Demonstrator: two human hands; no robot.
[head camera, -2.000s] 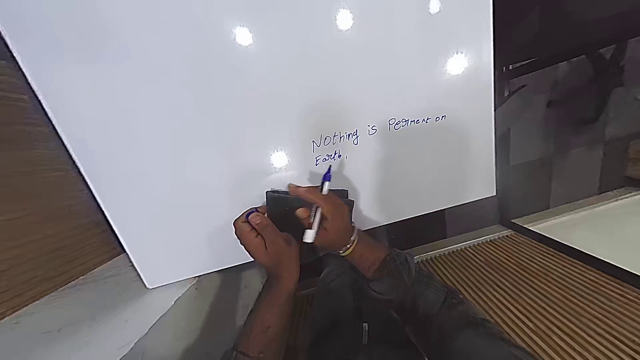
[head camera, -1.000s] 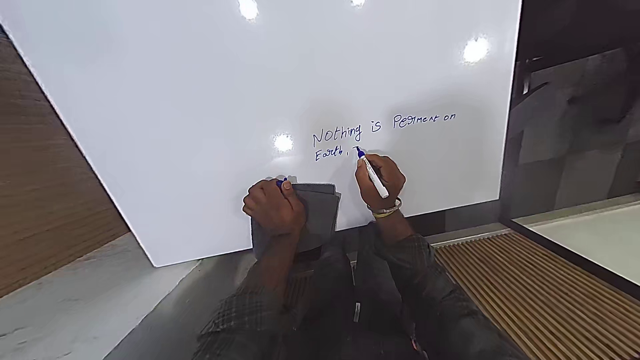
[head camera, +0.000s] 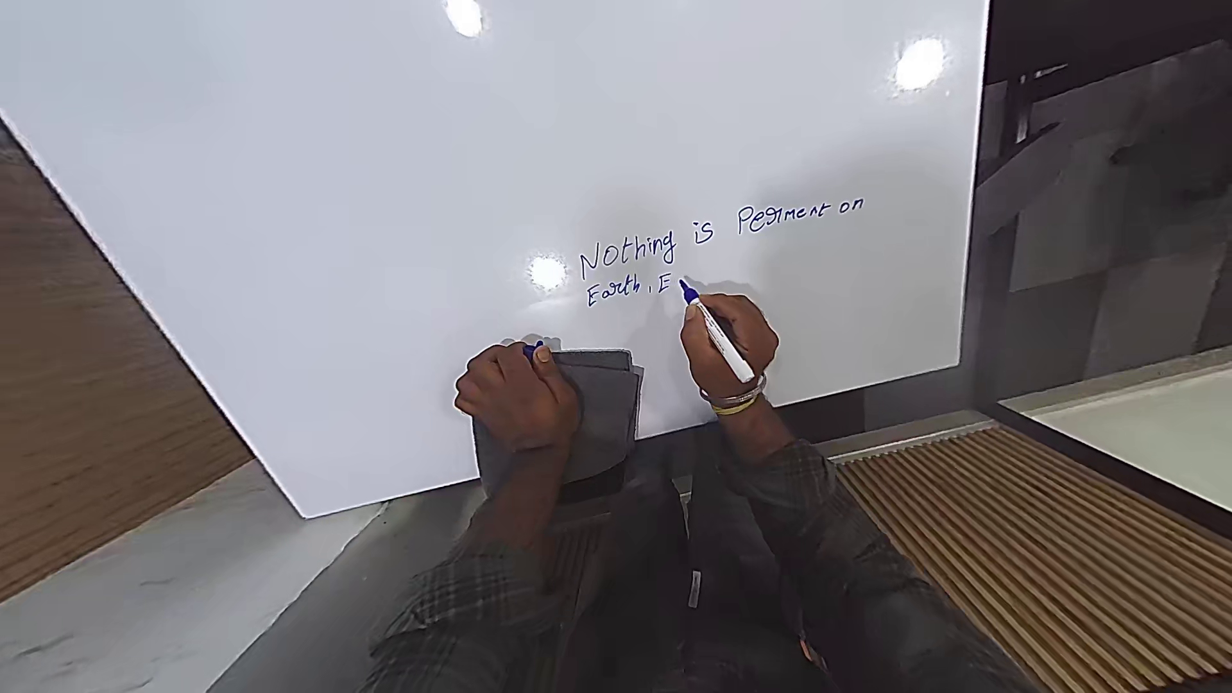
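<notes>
My right hand (head camera: 729, 342) grips a white marker with a blue tip (head camera: 720, 337), its tip at the whiteboard (head camera: 366, 241) just right of the last letter. Blue handwriting (head camera: 722, 236) runs in two lines above that hand. Near the board's lower edge, my left hand (head camera: 518, 397) is closed on a blue marker cap (head camera: 532, 350) and rests over a dark grey folded cloth or pouch (head camera: 606, 409); whether the fingers also grip this dark item is hard to tell.
A brown wood-grain surface (head camera: 87, 385) lies left of the board, with a pale marble-like surface (head camera: 192, 568) below it. At the lower right is a ribbed wooden panel (head camera: 1020, 539), beside a pale dark-edged panel (head camera: 1155, 423). Light glare shows on the board.
My right hand has moved from beside my left hand up to the writing line. A letter E now stands after the comma. The dark item shows more fully under my left hand.
</notes>
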